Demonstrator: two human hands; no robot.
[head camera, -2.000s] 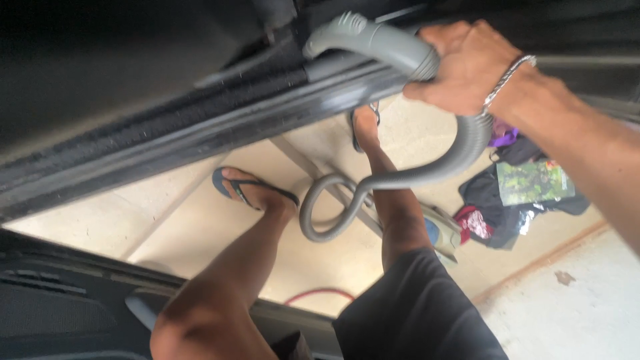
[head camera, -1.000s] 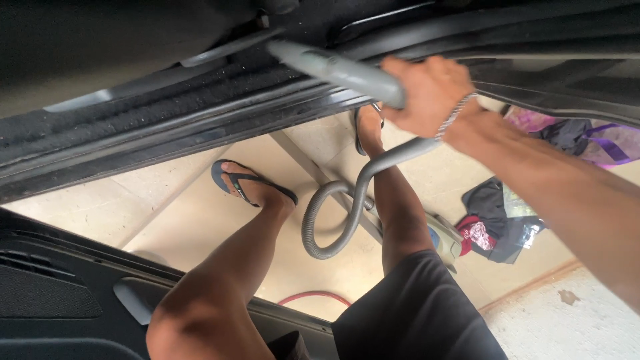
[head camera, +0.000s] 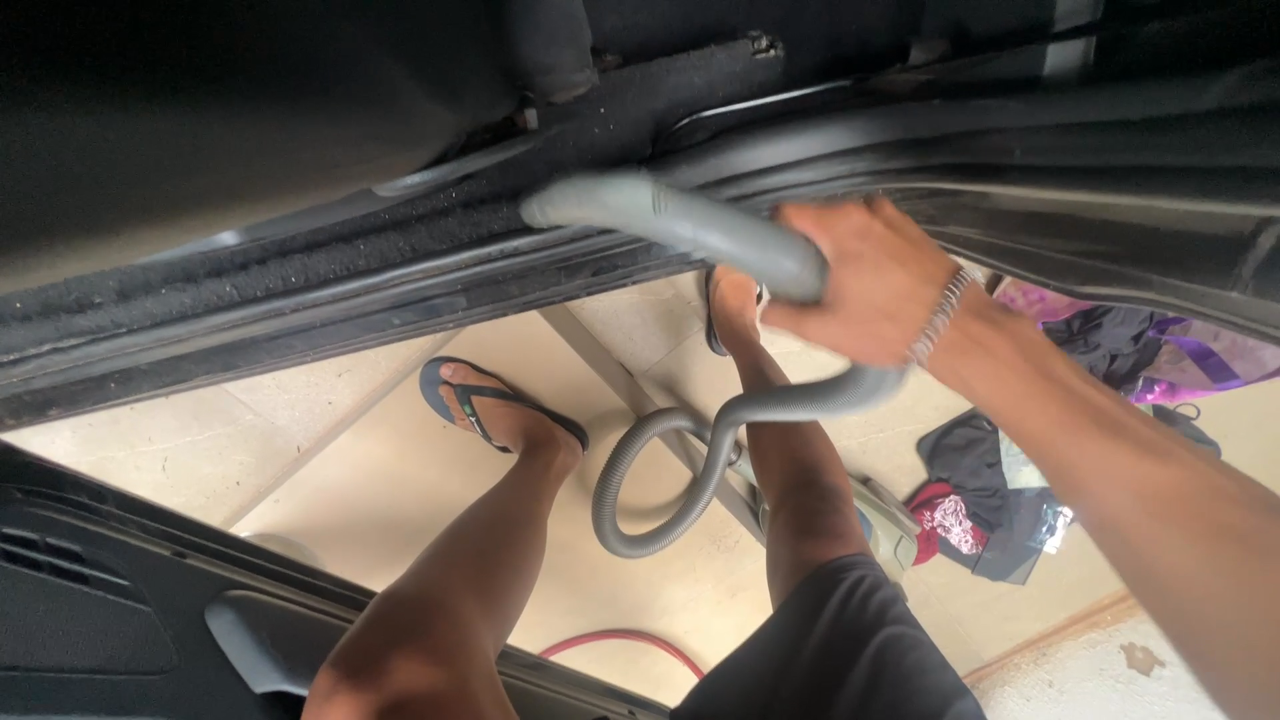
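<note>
My right hand (head camera: 870, 280) is closed around the grey vacuum cleaner's curved hose handle (head camera: 690, 225). The handle's blurred tip rests on or just above the dark carpeted edge beside a car's door sill (head camera: 400, 300); contact cannot be told. From behind my hand the ribbed grey hose (head camera: 650, 545) loops down and passes in front of one leg. Part of the vacuum cleaner body (head camera: 890, 525) shows on the floor behind that leg. My left hand is out of view.
An open car door's inner panel (head camera: 80, 600) with a handle lies at lower left. My feet in flip-flops (head camera: 500, 400) stand on the tiled floor. A purple bag (head camera: 1200, 350), dark bags (head camera: 970, 470) and a red hose or cable (head camera: 625, 635) lie about. A white wall edge is at lower right.
My right hand and the vacuum handle have moved down the view since a second ago, from the dark area above the sill to its carpeted edge. The hand still holds the handle.
</note>
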